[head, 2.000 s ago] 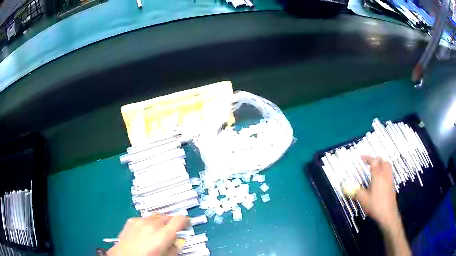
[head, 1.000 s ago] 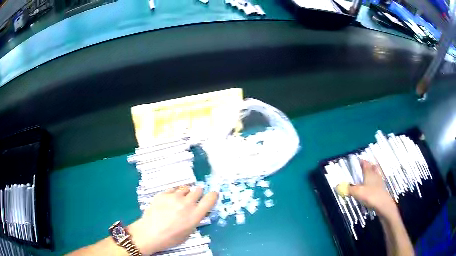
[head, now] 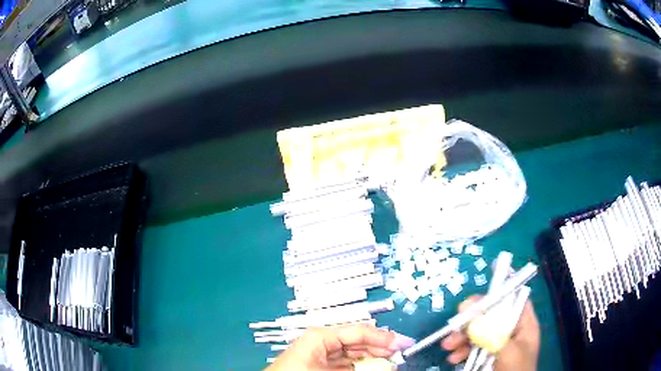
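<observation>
My right hand (head: 513, 335), with a yellow cot on one finger, holds several silvery-white metal tubes (head: 500, 293) that fan out to the upper right. My left hand (head: 330, 349) is at the lower middle, its fingertips around a tiny whitish piece (head: 398, 357) close to the lower end of one tube; whether they touch is unclear. Stacked tubes (head: 330, 246) lie horizontally behind my left hand. A heap of small translucent inserts (head: 427, 272) lies right of the stack. A clear plastic bag of inserts (head: 464, 199) stands open behind the heap.
A yellow block (head: 355, 141) lies behind the stack. The left black tray (head: 76, 199) holds a group of tubes, with a large bag of tubes (head: 51, 351) below it. The right black tray (head: 552, 272) holds rows of tubes. A dark belt (head: 239, 109) runs across the back.
My right hand has left the right tray and moved left with several tubes in it. My left hand has moved off the stack towards them. The view has swung left.
</observation>
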